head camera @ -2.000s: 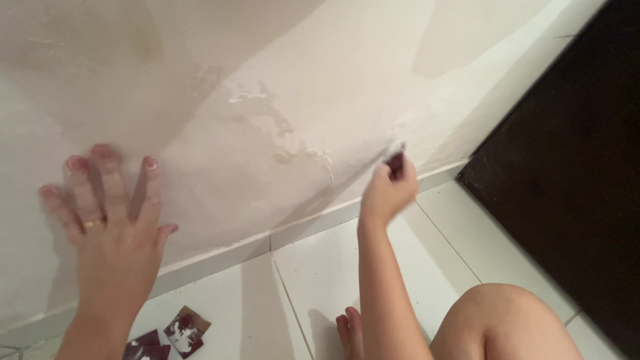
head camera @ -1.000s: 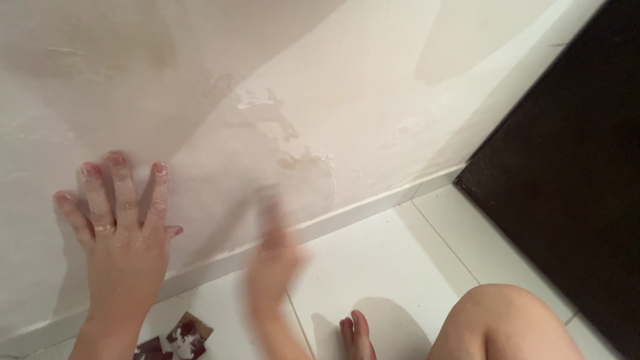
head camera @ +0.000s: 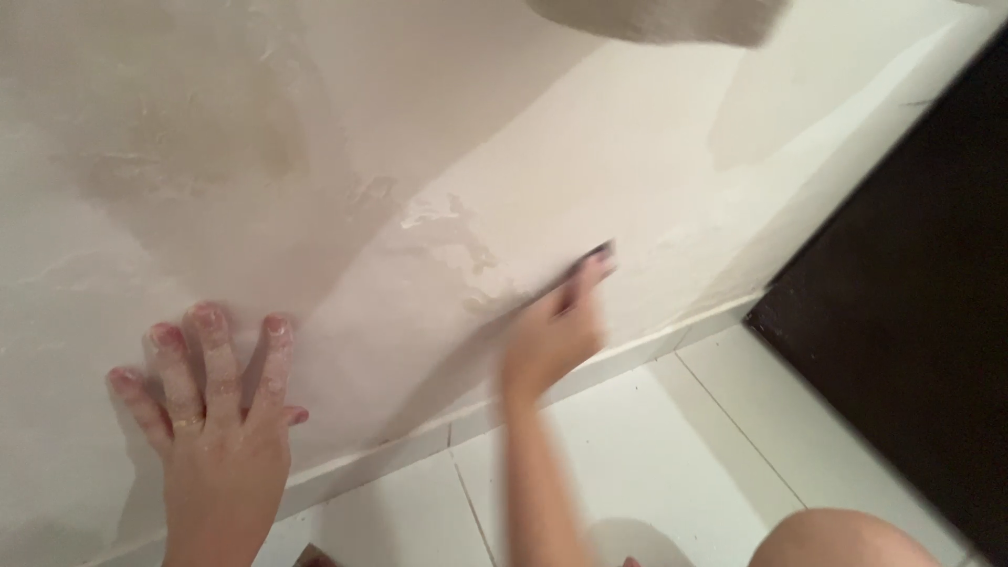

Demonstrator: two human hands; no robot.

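My left hand (head camera: 224,425) lies flat against the lower left of the pale wall (head camera: 630,134), fingers spread, pale dust on the fingers and a ring on one of them. My right hand (head camera: 555,327), blurred by motion, is closed on a thin dark piece, perhaps sandpaper (head camera: 587,268), at the wall just above the baseboard. Left of it the wall has a patch of chipped, peeling paint (head camera: 449,224). The dark piece is too blurred to identify surely.
A tile baseboard (head camera: 630,354) runs along the foot of the wall above white floor tiles (head camera: 614,441). A dark panel (head camera: 890,315) stands at the right. The corner of a brownish piece (head camera: 313,556) shows at the bottom edge. My bent knee (head camera: 843,539) is at lower right.
Since one second ago my right hand has moved right and up along the wall. My left hand stays flat on the wall. The view has shifted somewhat, leaving less of the brownish pieces on the floor visible.
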